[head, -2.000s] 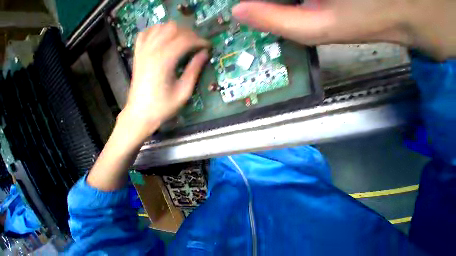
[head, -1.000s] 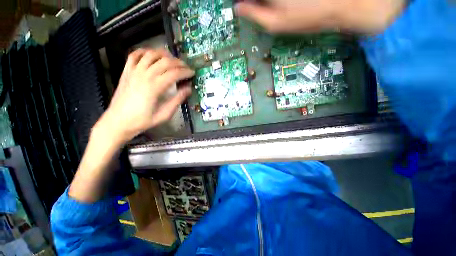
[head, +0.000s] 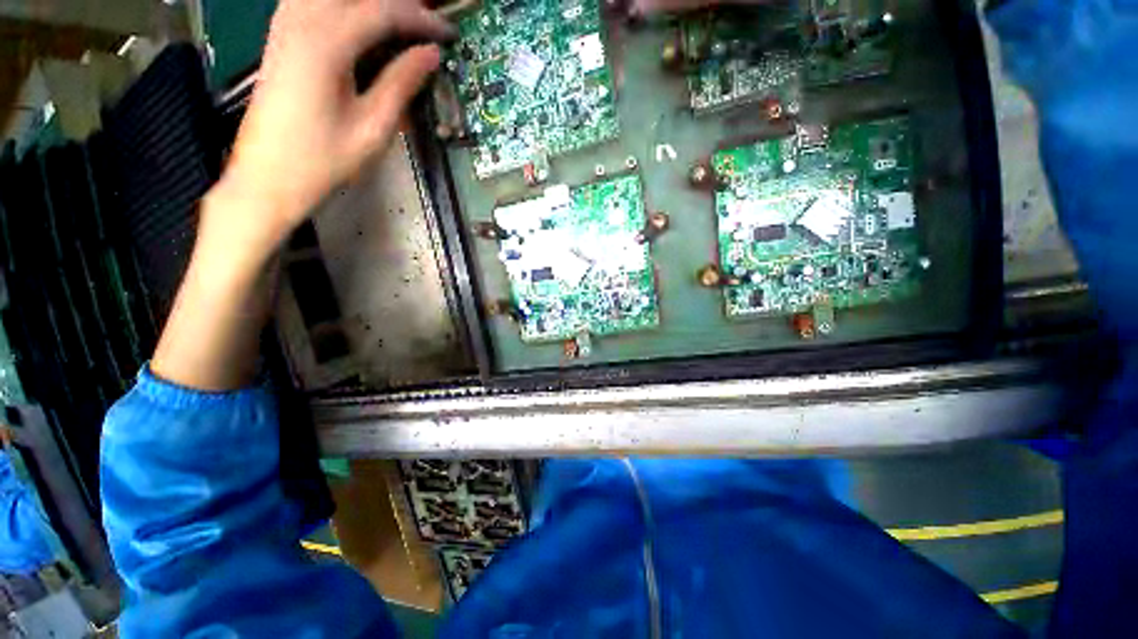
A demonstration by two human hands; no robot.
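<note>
A dark-framed pallet (head: 686, 250) lies on the conveyor with green circuit boards in its four places. The lower left board (head: 578, 260), the lower right board (head: 817, 225) and the upper left board (head: 530, 81) show well; the upper right board (head: 774, 56) is darker and cut off by the top edge. My left hand (head: 343, 94) is at the pallet's upper left corner, thumb and fingers apart, fingertips partly cut off; whether it grips anything is unclear. Of my right hand only a blurred bit (head: 680, 6) shows at the top edge.
The silver conveyor rail (head: 699, 418) runs between me and the pallet. The stained metal bed (head: 381, 275) shows left of the pallet. Black ribbed trays (head: 175, 162) stand at the left. A cardboard box (head: 387, 531) and stacked pallets (head: 468, 506) sit below the rail.
The pallet shows farther right and lower in view than before. My left hand has moved up to the pallet's upper left corner. My right hand has gone mostly out of the top of the picture.
</note>
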